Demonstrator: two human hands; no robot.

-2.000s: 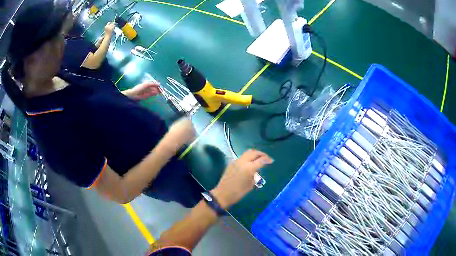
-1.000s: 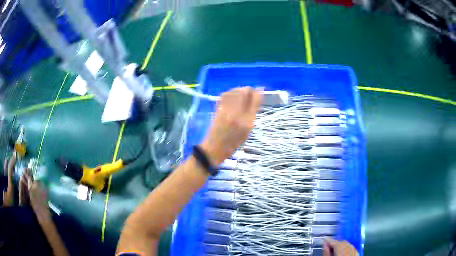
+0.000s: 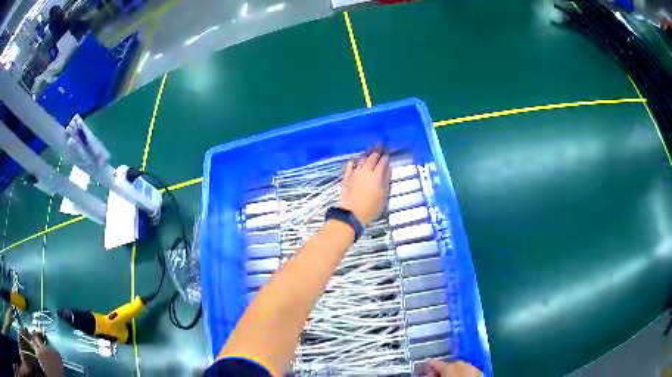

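The blue bin holds two rows of flat white-grey wired units, with their pale lead wires tangled along the middle. My left hand, with a dark wristband, is inside the bin at the far end of the right row. Its fingertips are beside the farthest unit there; the hand hides whether they grip it. My right hand is at the near end of the right row, cut off by the bottom edge. Its grip cannot be seen.
A yellow heat gun lies on the green bench at left. A crumpled clear bag and black cord are beside the bin. White posts stand at left. Another person's hands show at lower left. Black cables lie far right.
The view has swung from the co-worker to the bin. My left hand has carried a wired unit over the bin and lowered to the right row's far end. My right hand has come into view.
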